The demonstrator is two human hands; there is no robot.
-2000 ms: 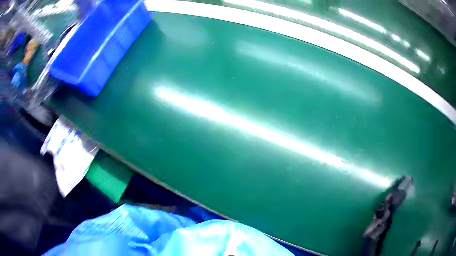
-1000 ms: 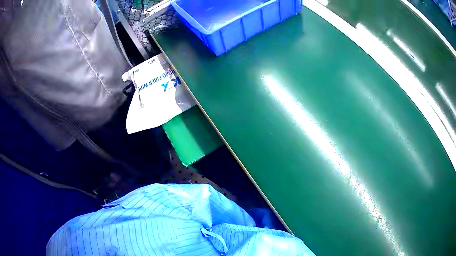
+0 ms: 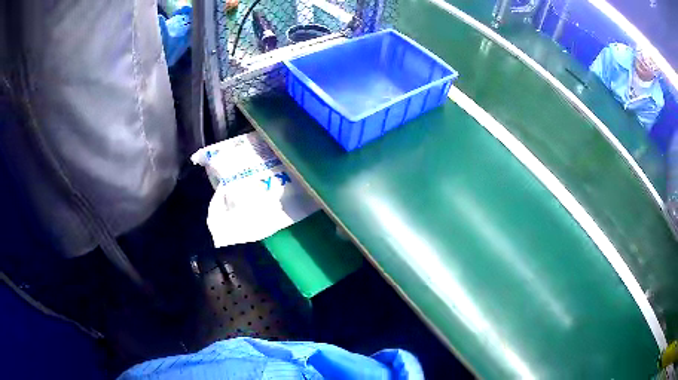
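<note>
The green bench top point(image 3: 416, 215) runs from the upper left to the lower right, with long light reflections on it. An empty blue plastic bin point(image 3: 349, 111) with ribbed sides sits at its left end. My blue striped smock point(image 3: 260, 361) shows at the bottom edge. Neither my left hand nor my right hand is in view.
A white printed bag point(image 3: 256, 200) hangs at the bench's left edge above a green box point(image 3: 312, 256). A person in a grey-white smock point(image 3: 97, 111) stands at the left. Metal mesh point(image 3: 253, 37) stands behind the bin. Another person in blue point(image 3: 628, 78) is across the line. A perforated footplate point(image 3: 238, 304) lies below.
The view has swung left and up. The bin now shows whole, and the person across the line has come into view. The black clamp seen earlier is out of view. My smock shows less.
</note>
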